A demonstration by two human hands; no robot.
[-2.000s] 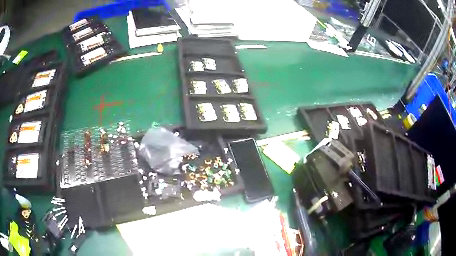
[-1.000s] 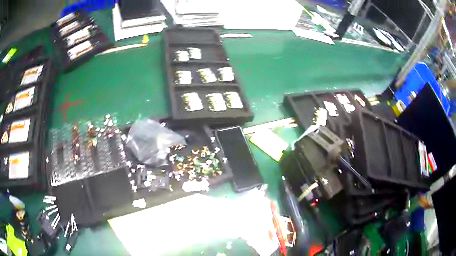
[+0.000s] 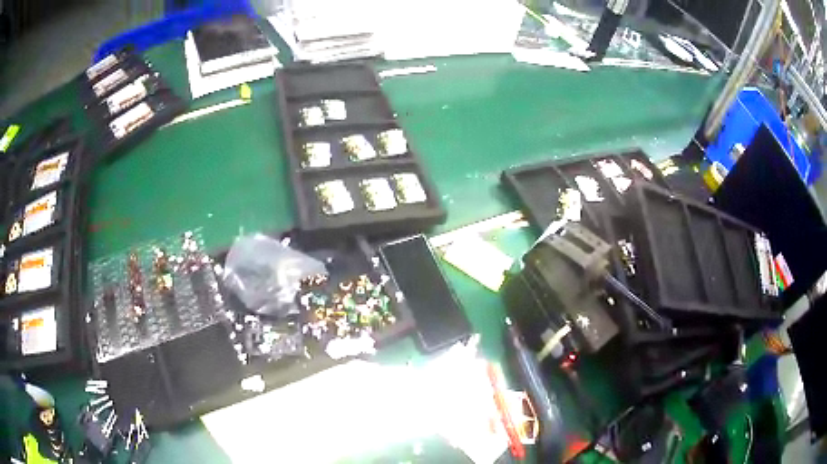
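Neither of my hands shows in the picture. Bright white paper (image 3: 308, 412) lies nearest in front of me, cut off by the bottom edge. Behind it a small-parts tray (image 3: 295, 358) is heaped with tiny coloured pieces (image 3: 354, 308), with a crumpled clear bag (image 3: 263, 272) on it. A dark phone (image 3: 424, 292) lies flat to the right of the tray. A clear blister tray (image 3: 154, 294) with reddish-brown parts lies to the left. A black compartment tray (image 3: 295, 186) behind holds several small pale modules.
Trays (image 3: 68, 217) holding phones stand on the left. A bulky black device (image 3: 562, 294) and stacked compartment trays (image 3: 707, 258) stand on the right. A yellow note (image 3: 476, 258) lies between. A blue bin (image 3: 757, 136) is at far right, white papers (image 3: 435, 32) at the back.
The view has shifted, so the bench items sit further left than at first. The red and dark things at the bottom right edge show more. No item has clearly moved on the bench.
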